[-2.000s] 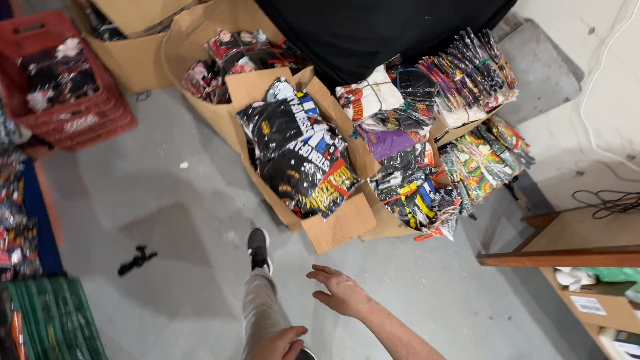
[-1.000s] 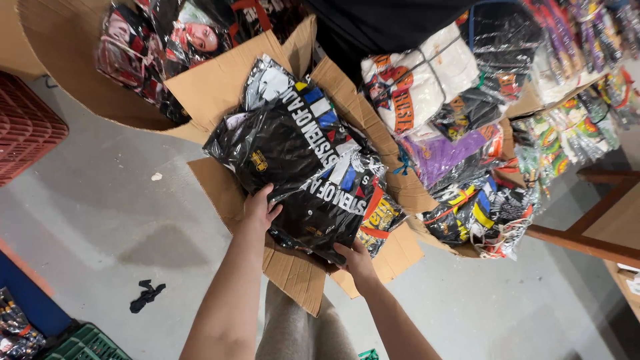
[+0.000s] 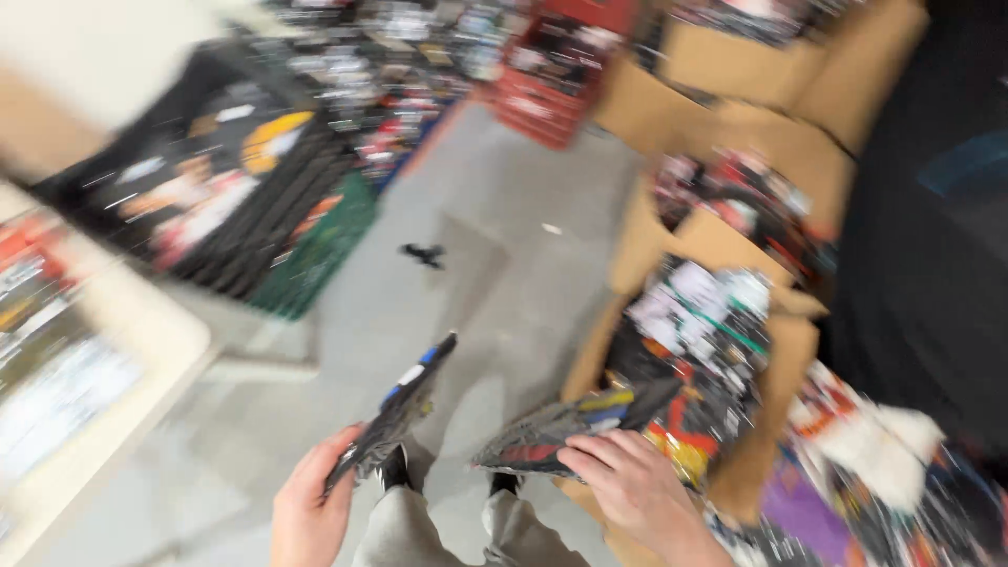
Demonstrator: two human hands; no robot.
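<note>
My left hand (image 3: 315, 492) grips one end of a dark plastic-wrapped garment pack (image 3: 394, 409), seen nearly edge-on, with blue and white along its edge. On the right, my right hand (image 3: 630, 484) holds a second dark garment pack (image 3: 559, 429) in clear plastic, its fingers on top and the thumb hidden. This pack is beside and partly over an open cardboard box (image 3: 787, 378) full of bagged garments. Both packs are above the floor around my feet. Motion blur hides finer detail.
A red plastic crate (image 3: 535, 118) stands at the top. More cardboard boxes (image 3: 732, 63) line the right, near bagged garments (image 3: 866, 472). A green crate (image 3: 323, 244) stands left, beside black garments (image 3: 228, 181). A pale table (image 3: 142, 339) fills the lower left; a dark scrap (image 3: 424, 254) lies on the floor.
One second ago both hands were on black bagged garments in the box; now they are apart, each holding a pack. The view has swung strongly toward the left side of the room.
</note>
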